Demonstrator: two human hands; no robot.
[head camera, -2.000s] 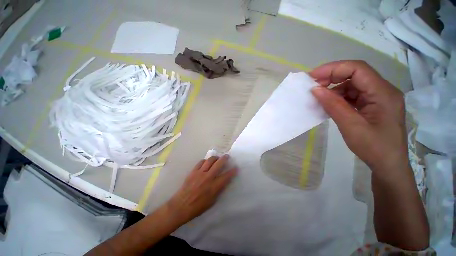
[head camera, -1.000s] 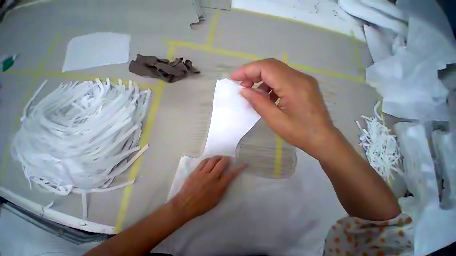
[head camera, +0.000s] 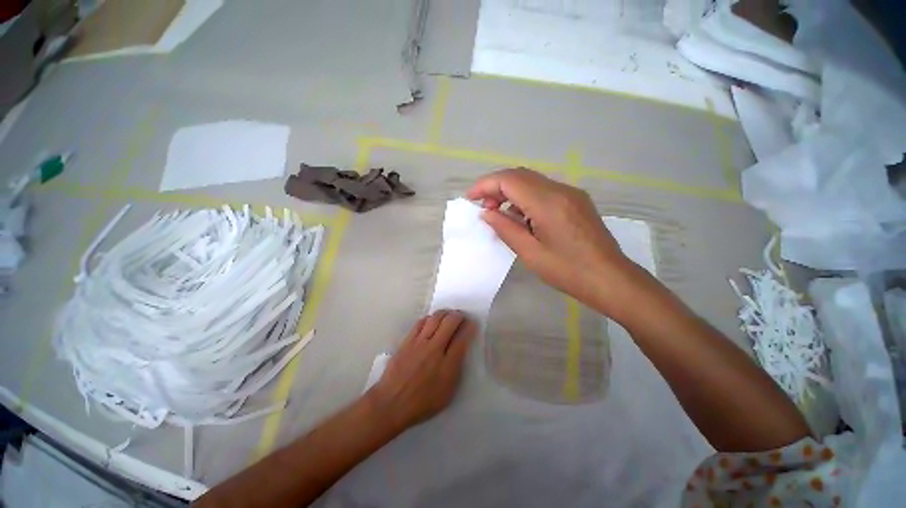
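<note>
A thin white bag panel (head camera: 527, 446) lies on the table in front of me, with a rounded U-shaped gap that shows the table. Its left handle tab (head camera: 467, 263) points away from me. My right hand (head camera: 541, 223) pinches the far end of this tab between thumb and fingertips. My left hand (head camera: 427, 362) rests palm down at the base of the tab, fingers together on the sheet. The right handle tab (head camera: 633, 241) lies flat, partly covered by my right hand and forearm.
A large bundle of long white strips (head camera: 189, 308) lies on the left. A dark crumpled rag (head camera: 348, 187) and a flat white sheet (head camera: 226, 156) are beyond it. A small heap of short strips (head camera: 785, 332) is on the right, beside crumpled white material (head camera: 844, 179).
My right hand has moved left with the tab end. The tab was slanted and raised and now points nearly straight away. My left hand has moved forward onto the tab's base. The camera view has shifted.
</note>
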